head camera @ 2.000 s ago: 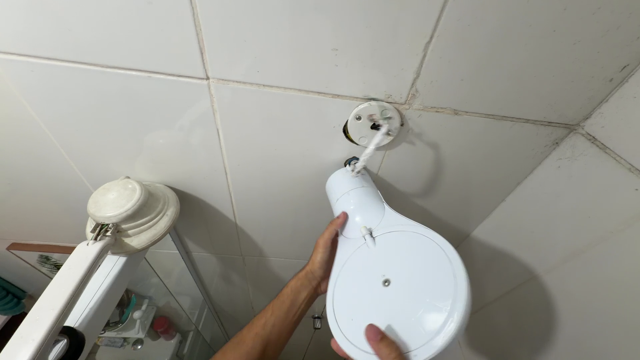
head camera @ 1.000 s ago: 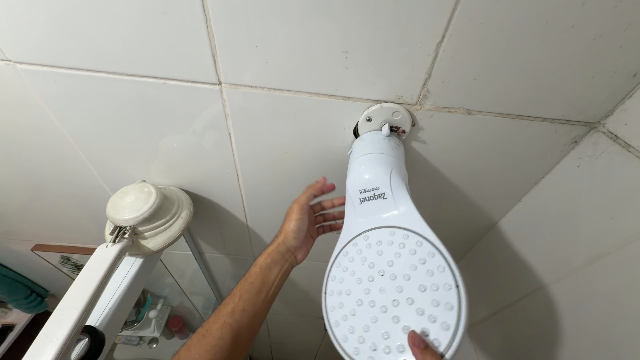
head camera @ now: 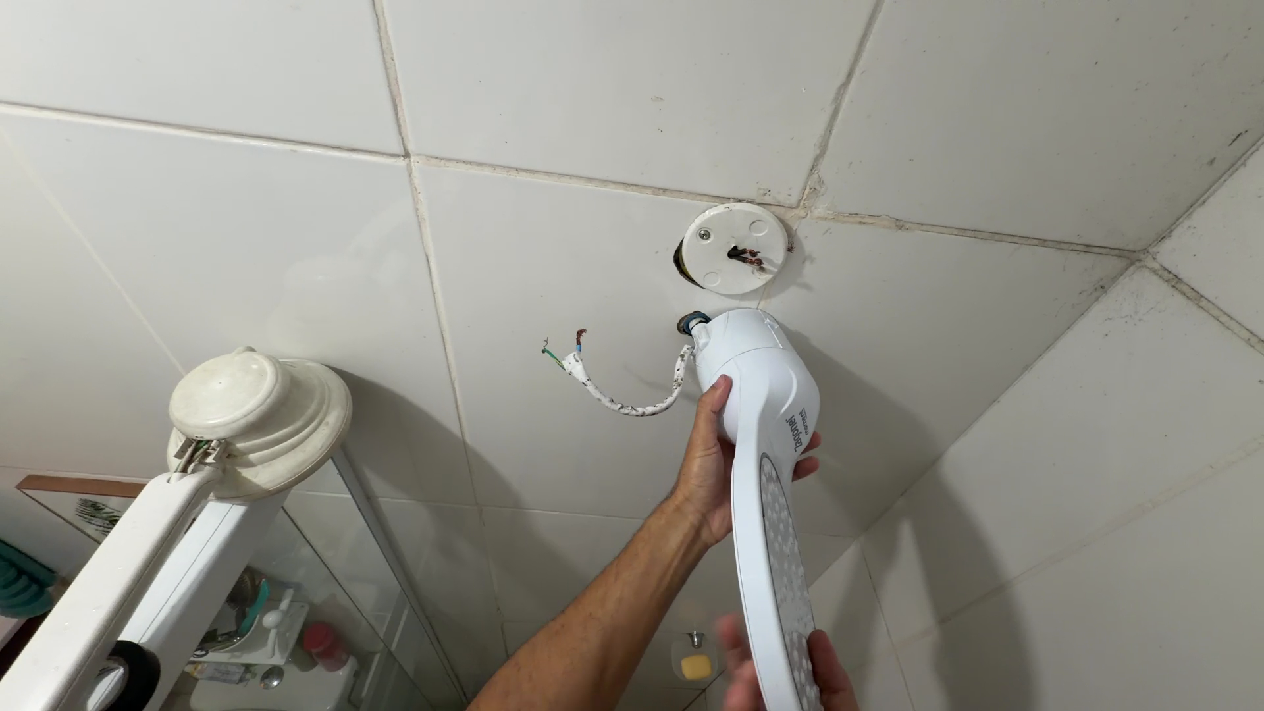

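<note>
A white electric shower head [head camera: 760, 395] stands nearly edge-on by the tiled wall, its nozzle face turned to the right. My left hand [head camera: 713, 464] grips its neck from behind, with fingertips showing at the right side. Low on the round head, my right hand [head camera: 831, 671] has its fingers around the rim, partly blurred. From the back of the shower hangs a white sleeved cable [head camera: 632, 409] with bare green, blue and brownish wire ends. A dark pipe fitting [head camera: 693, 323] shows at the shower's top. Above it is a round white cover plate [head camera: 736, 249] with wire ends in its middle hole.
At the left, a cream round wall fixture [head camera: 259, 420] adjoins a white arm [head camera: 118, 592] and a glass panel frame. Behind the glass are a shelf with toiletries [head camera: 324, 644] and a picture frame. A soap dish with yellow soap [head camera: 695, 667] is on the wall below.
The shower head has turned from facing me to nearly edge-on. My left hand, apart from it one second ago, now grips its neck. The sleeved cable now hangs free to the left.
</note>
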